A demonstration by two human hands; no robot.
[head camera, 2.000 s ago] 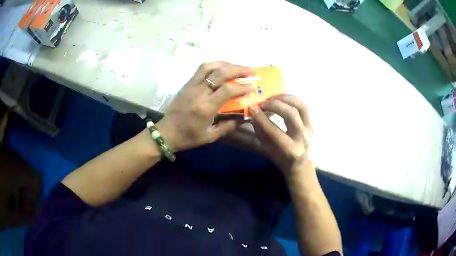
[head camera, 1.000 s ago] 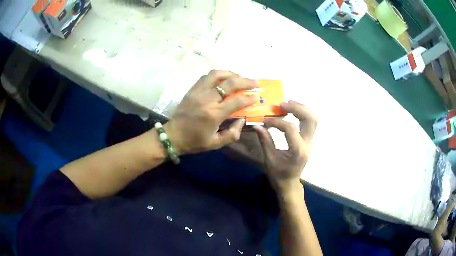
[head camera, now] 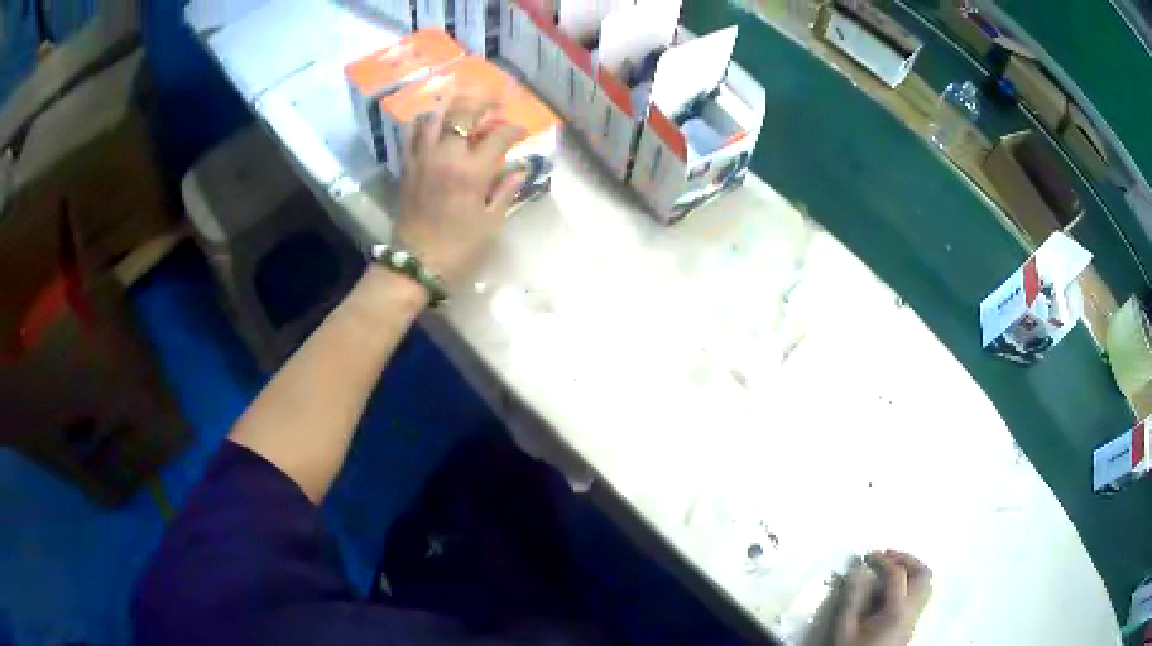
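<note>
My left hand (head camera: 457,183), with a ring and a beaded bracelet, is at the near end of a closed retail box (head camera: 528,111) on the bench's left part. Its fingers lie over the orange top and its thumb is by the printed side. A second closed retail box (head camera: 407,58) stands against it on the left. My right hand (head camera: 888,593) rests low on the bench at the bottom edge, partly cut off and blurred. Its fingers are curled and nothing shows in them; the palm side is hidden.
Open retail boxes (head camera: 695,154) stand in a row behind the closed ones, white flaps up. The white bench (head camera: 708,416) curves beside the green conveyor (head camera: 872,208), which carries another open retail box (head camera: 1038,303). Brown cartons (head camera: 76,202) and a stool (head camera: 259,240) are at left.
The view has turned left. The box both hands held before is no longer between them. My left hand is now out at the closed boxes; my right hand is apart, on the bench.
</note>
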